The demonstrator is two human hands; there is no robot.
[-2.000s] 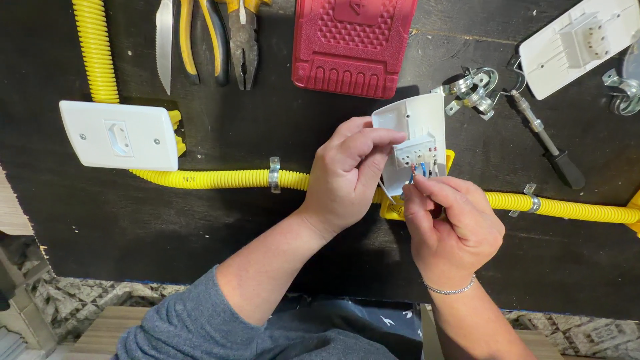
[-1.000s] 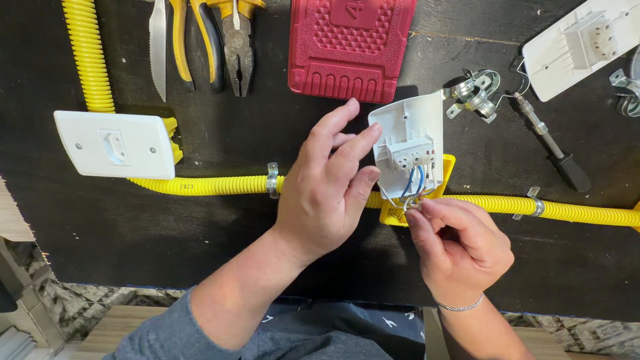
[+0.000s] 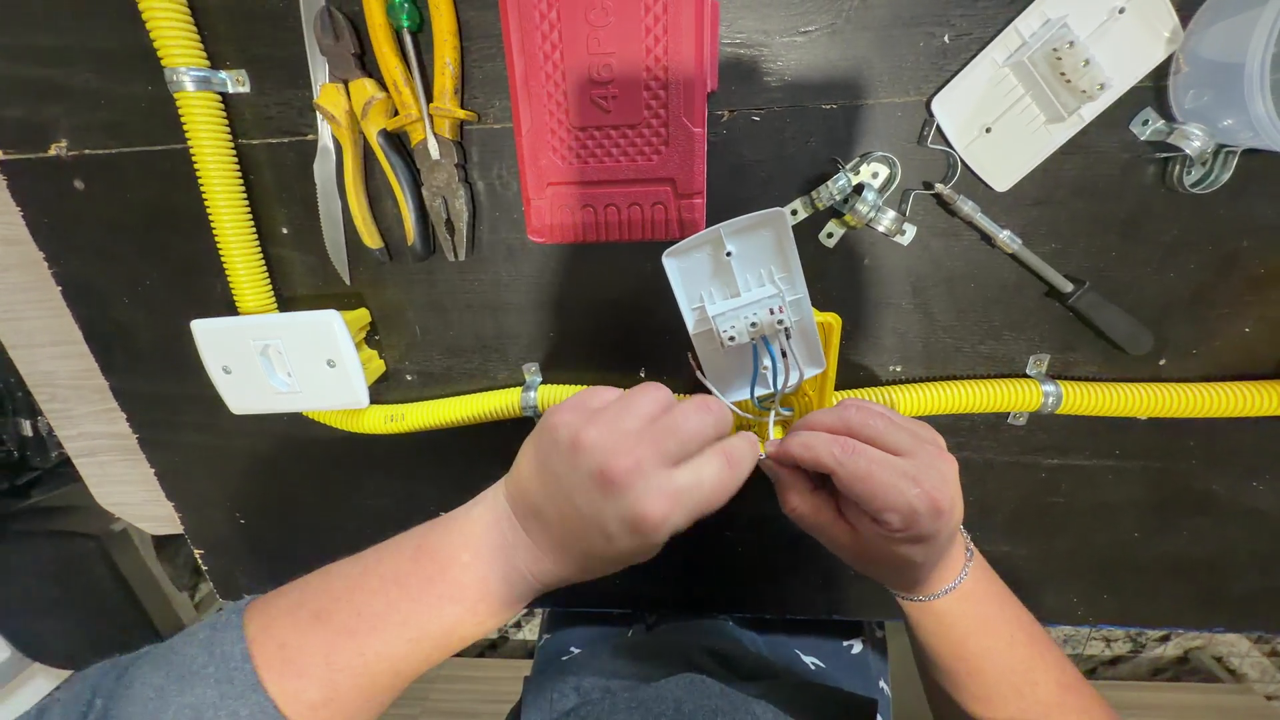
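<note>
A white outlet plate (image 3: 715, 265) lies face down over a yellow electrical box (image 3: 828, 350), its rear terminals joined to blue and pale wires (image 3: 770, 365). At the near edge of the box, my right hand (image 3: 875, 485) pinches the end of a white wire between thumb and fingertips. My left hand (image 3: 635, 480) is curled beside it, its fingertips almost meeting the right ones; whether it grips a wire is hidden. Yellow corrugated conduit (image 3: 950, 397) runs out from the box to both sides. One dark-tipped wire sticks out left of the plate.
A mounted white outlet plate (image 3: 280, 362) is at left. Beyond it lie a serrated blade (image 3: 328, 190), cutters (image 3: 370, 150) and pliers (image 3: 445, 190). A red case (image 3: 610, 120) stands at the top. Metal clamps (image 3: 865, 200), a black-handled driver (image 3: 1040, 270) and another plate (image 3: 1060, 90) lie at right.
My left hand has left the plate and come down beside my right hand at the box's near edge. The plate rests without a hand on it. The view has shifted.
</note>
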